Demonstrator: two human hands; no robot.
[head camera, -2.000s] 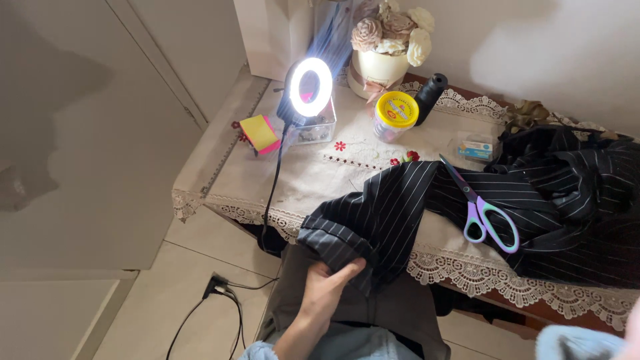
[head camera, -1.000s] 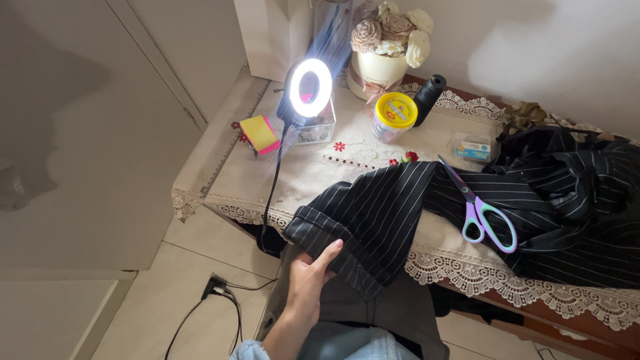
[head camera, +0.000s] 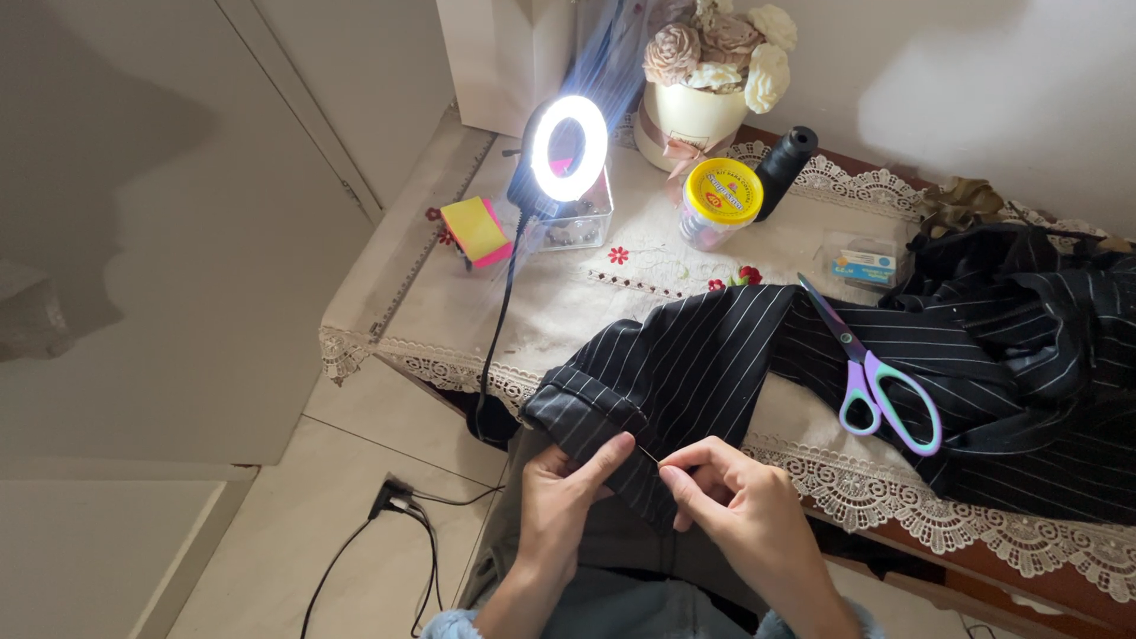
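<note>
My left hand (head camera: 568, 501) grips the folded edge of a black pinstriped fabric (head camera: 701, 364) between thumb and fingers, over my lap. Just to its right, my right hand (head camera: 732, 497) pinches a thin sewing needle (head camera: 649, 455) whose tip points up and left, close to my left thumb. Whether the tip touches the fabric I cannot tell. From my hands the fabric runs up over the table edge and heaps at the right. Scissors with purple and mint handles (head camera: 874, 399) lie on it, blades pointing up and left.
A lit ring lamp (head camera: 570, 148) stands on the lace-edged tablecloth (head camera: 426, 293), near sticky notes (head camera: 477, 229) and a clear box (head camera: 577, 222). Behind are a yellow-lidded tub (head camera: 721, 200), a black thread cone (head camera: 785, 173), a flower pot (head camera: 688, 120) and a small plastic case (head camera: 863, 264). Cables (head camera: 399, 501) lie on the floor.
My right hand has come in beside the left, holding a needle; one second ago only the left hand showed clearly. The fabric's folded end has shifted slightly in my left hand.
</note>
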